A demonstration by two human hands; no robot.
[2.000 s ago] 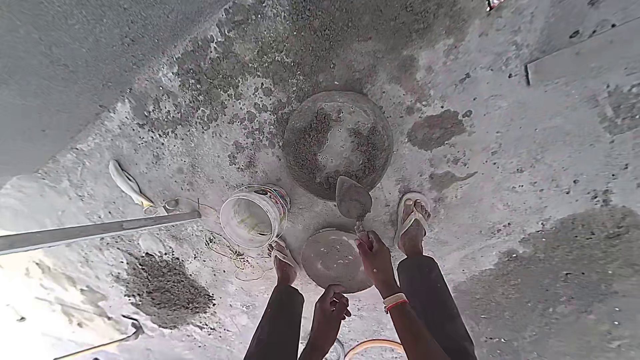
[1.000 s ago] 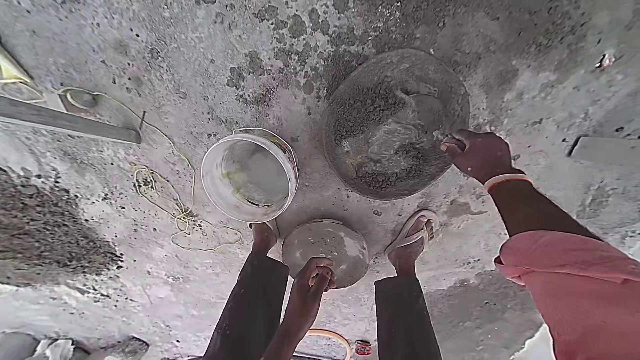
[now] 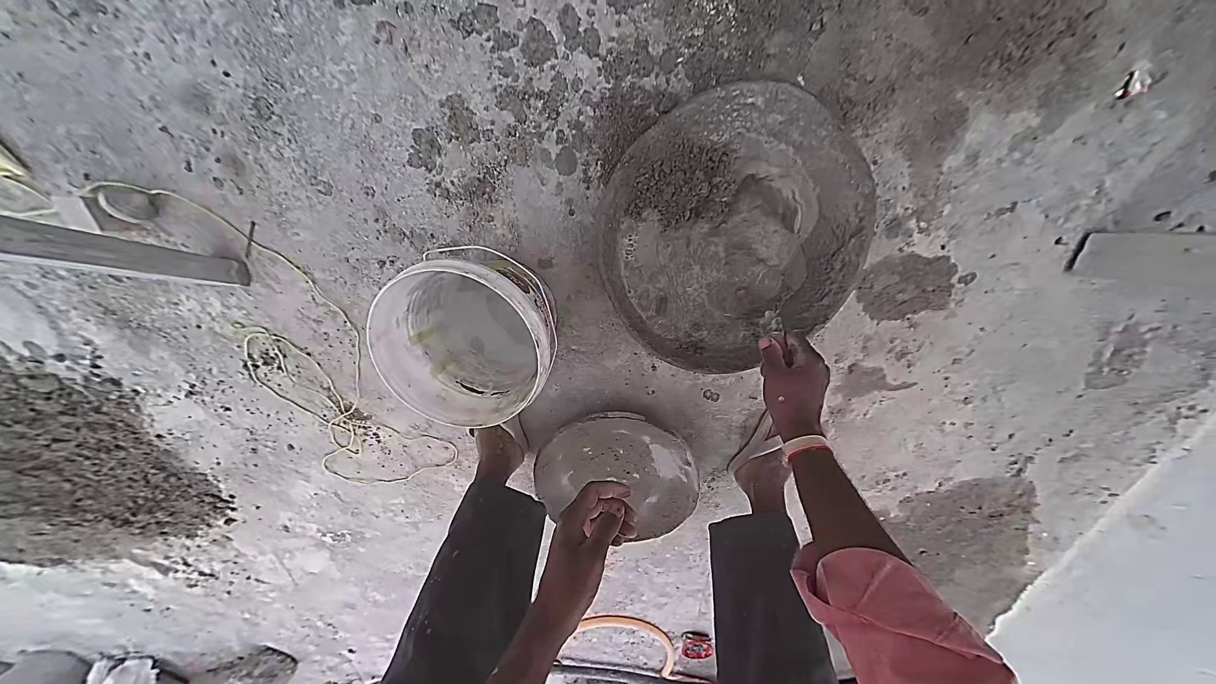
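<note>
My right hand [image 3: 795, 385] grips the handle of a trowel at the near right rim of a wide round pan [image 3: 655, 328]; the trowel's blade is hard to make out in the grey mortar [image 3: 722, 247]. Darker, crumbly mix lies toward the pan's upper left. My left hand [image 3: 597, 518] is curled over the near edge of a smaller round mortar-smeared pan [image 3: 617, 456] between my feet; whether its fingers hold anything cannot be told. Left of the big pan stands a white plastic bucket [image 3: 380, 351] with a wire handle and some liquid inside.
A tangled yellowish cord [image 3: 342, 418] lies left of the bucket, near a long straight bar [image 3: 123, 261]. A dark heap of sand or gravel [image 3: 85, 465] is at far left. An orange hose [image 3: 636, 624] curves between my legs. A flat board [image 3: 1140, 256] lies at right.
My right hand with the trowel has moved from beside the small pan to the large pan's rim. The mix in the large pan looks wetter and smoother. The view has shifted closer.
</note>
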